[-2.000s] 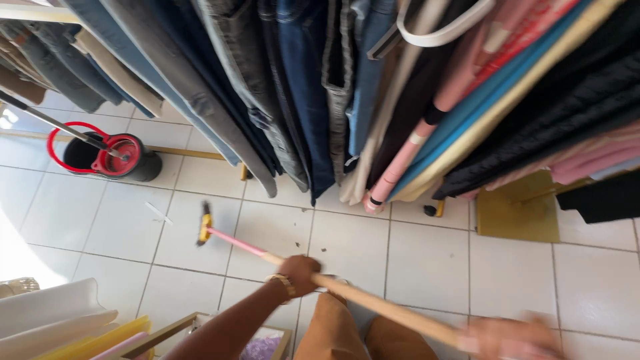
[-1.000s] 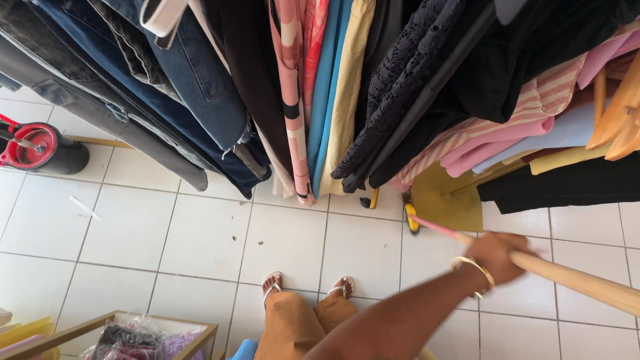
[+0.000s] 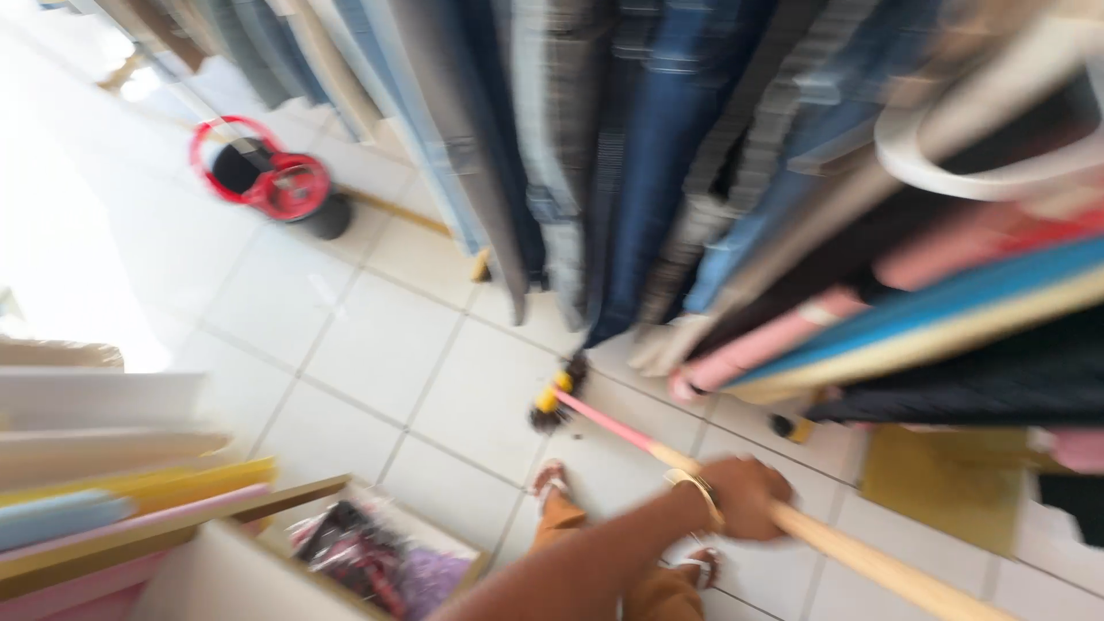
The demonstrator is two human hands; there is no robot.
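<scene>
My left hand (image 3: 746, 498), with a bracelet at its wrist, is closed around the wooden handle of a broom (image 3: 871, 556). The handle is pink near its lower end and runs to a yellow head with dark bristles (image 3: 556, 398), which rests on the white tiled floor (image 3: 448, 379) below the hanging jeans. A few dark bits lie on the tiles near the head. The handle leaves the view at the lower right. My right hand is not in view.
Jeans (image 3: 642, 172) and other trousers hang low across the top. A mop bucket (image 3: 297, 190) with a red rim stands at the left. At the lower left is a box (image 3: 483, 561) with plastic-wrapped goods. My sandalled feet (image 3: 552, 483) are on the tiles.
The broom head has moved left, from beside the gold rack base to below the jeans. My right hand, seen blurred on the handle two seconds ago, is out of view. The view has swung left.
</scene>
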